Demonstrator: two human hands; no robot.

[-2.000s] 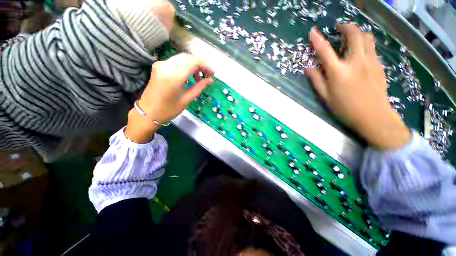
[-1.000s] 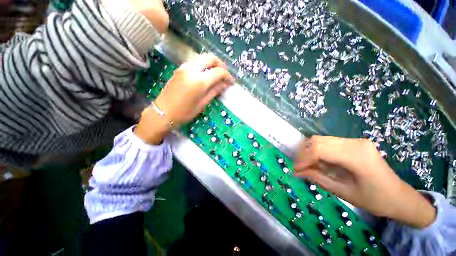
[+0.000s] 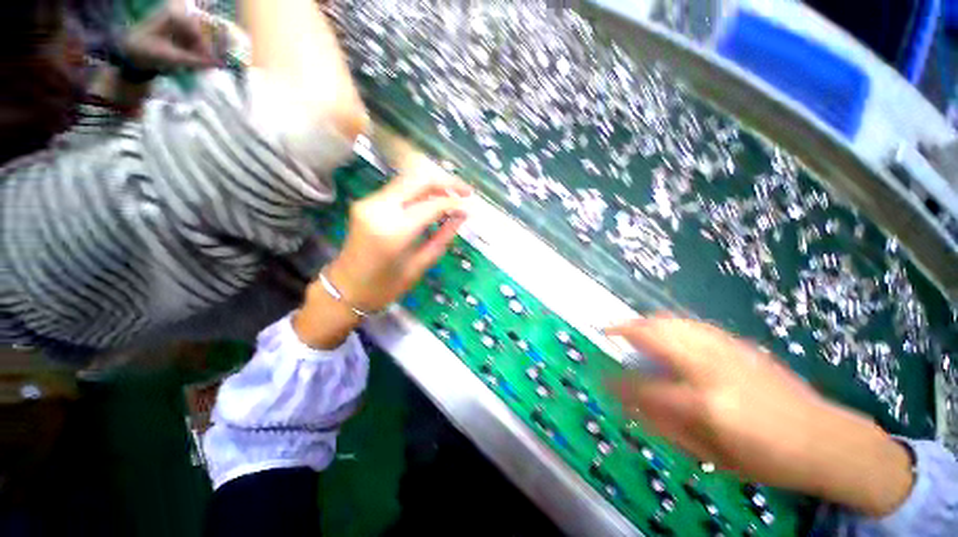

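The bright green circuit board panel (image 3: 502, 330) lies in the pale metal rail (image 3: 546, 267), with dark parts and round silver tops standing on it. My left hand (image 3: 397, 239) is over the board's upper left part, fingers bent and close together; whether it holds something small cannot be told. My right hand (image 3: 709, 393) is blurred above the board's right part and the rail's far edge; its fingertips are too blurred to show a part. Loose silver capacitors (image 3: 641, 241) lie in heaps on the dark green tray beyond the rail.
A person's striped sleeve (image 3: 137, 210) and bare forearm (image 3: 299, 63) reach in at the left, close to my left hand. The tray's raised rim (image 3: 798, 147) curves along the upper right. A blue bin (image 3: 795, 71) stands beyond it. Another hand (image 3: 173, 40) shows at the top left.
My right hand came from over the loose capacitors down to the board about a second ago and is still there. My left hand has shifted slightly along the board. The camera view has also shifted.
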